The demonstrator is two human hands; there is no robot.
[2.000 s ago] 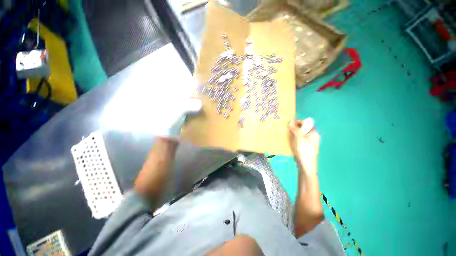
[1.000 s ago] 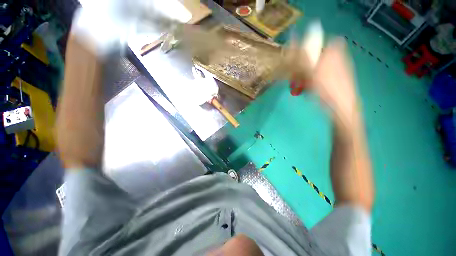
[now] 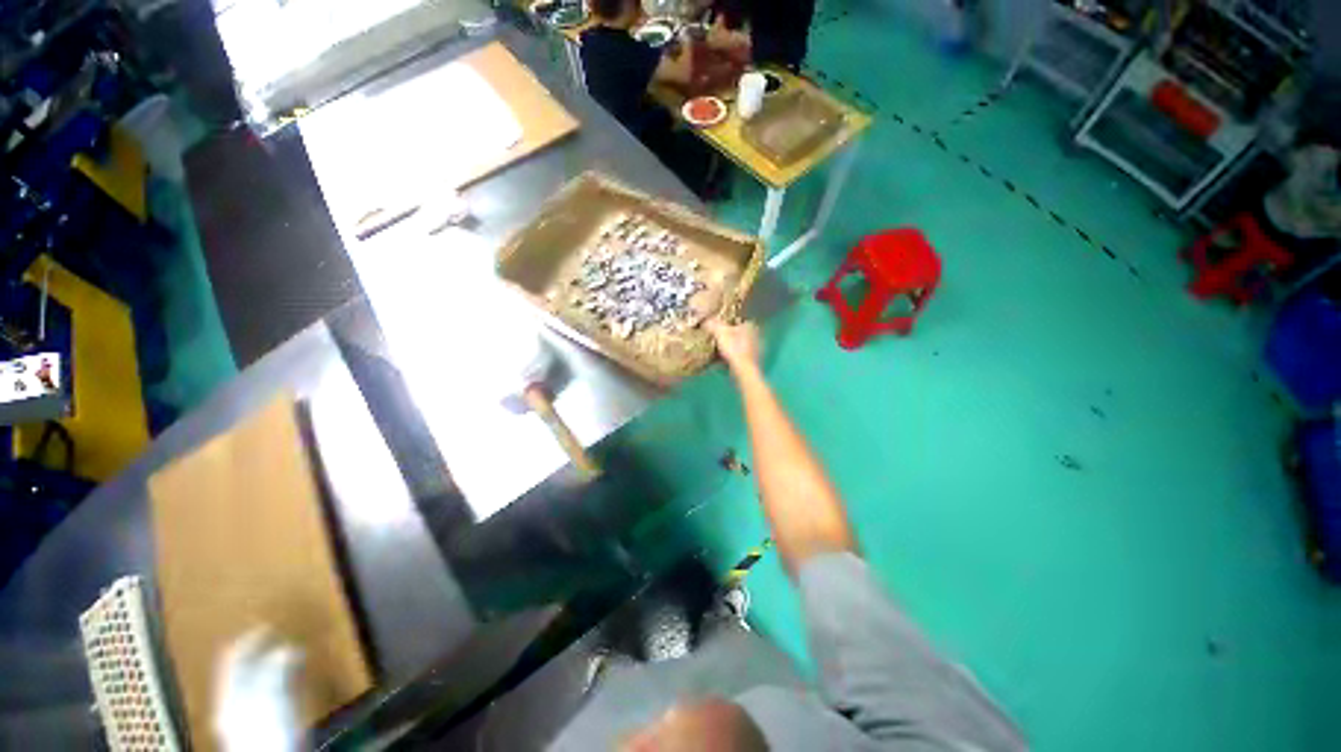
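My left hand (image 3: 258, 691), in a white glove and blurred, is over the lower part of a flat, bare cardboard sheet (image 3: 243, 536) on the metal bench. Its fingers cannot be made out. My bare right hand (image 3: 737, 341) is at the near right corner of a large cardboard tray (image 3: 581, 334), with its fingers over the rim. Whether they grip the wall or a piece is unclear. Many small shiny pieces (image 3: 640, 279) lie heaped in the tray. A white panel with rows of dots (image 3: 121, 669) lies left of the sheet.
A glove-covered paddle with a wooden handle (image 3: 563, 431) lies in front of the tray. Another cardboard sheet (image 3: 547, 121) lies behind it. People are at a low yellow table (image 3: 780, 172) at the back. A red stool (image 3: 893, 268) stands on the green floor.
The cardboard sheet, earlier held in both hands with pieces on it, now lies bare on the left bench. My left hand came down to it; my right hand reached the tray.
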